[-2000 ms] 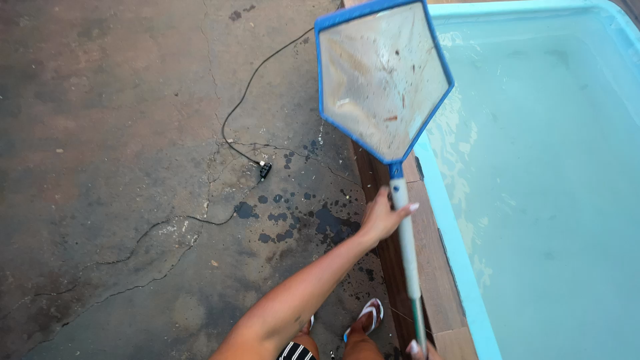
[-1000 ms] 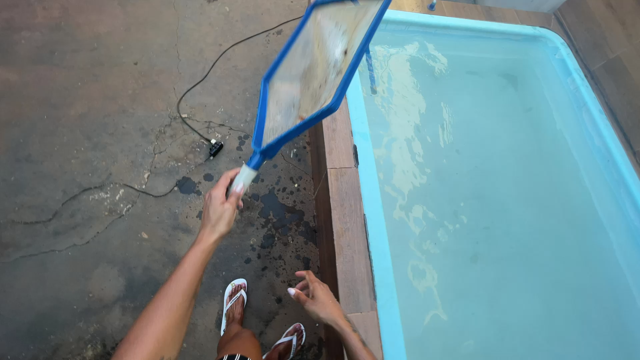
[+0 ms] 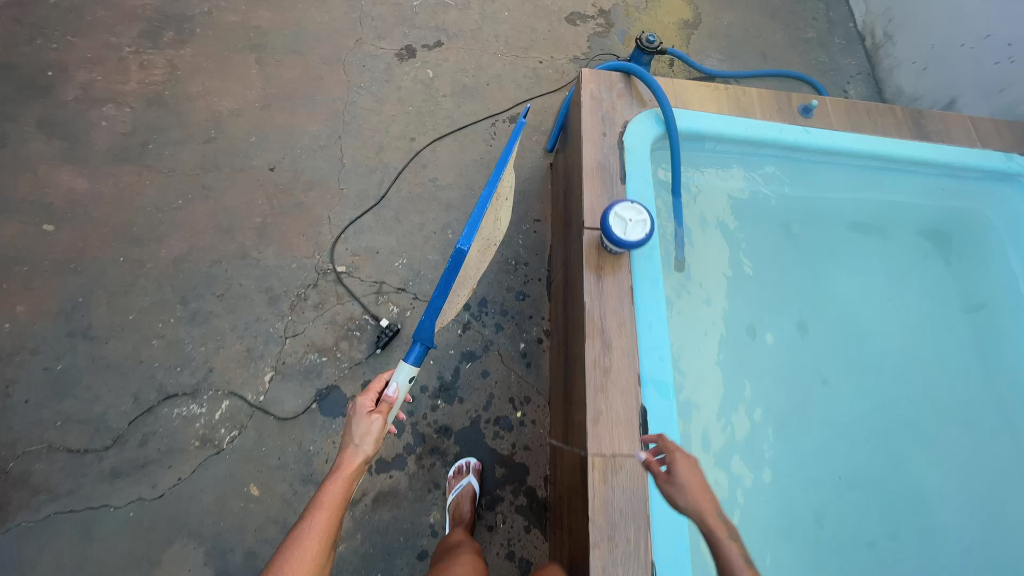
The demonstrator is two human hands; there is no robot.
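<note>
My left hand (image 3: 374, 420) is closed around the pale handle of a blue-framed pool skimmer net (image 3: 468, 232). The net is seen nearly edge-on, pointing up and to the right over the concrete floor, its mesh sagging on the right side. My right hand (image 3: 678, 480) hangs over the light blue rim of the pool (image 3: 654, 352), fingers bent and apart, holding nothing. A round blue container with a white lid (image 3: 627, 225) stands on the wood-look ledge (image 3: 612, 320), against the pool rim.
A blue hose (image 3: 670, 128) bends over the pool corner into the water, near a blue pump or filter (image 3: 646, 50) on the floor. A black cable (image 3: 400, 164) with a plug connector (image 3: 386, 334) crosses the cracked, wet-spotted concrete. A flip-flop-clad foot (image 3: 462, 492) is beside the ledge.
The net, earlier showing its broad face, has turned nearly edge-on. My right hand, at the handle's lower end two seconds ago, is off it and now over the pool rim. The view has shifted.
</note>
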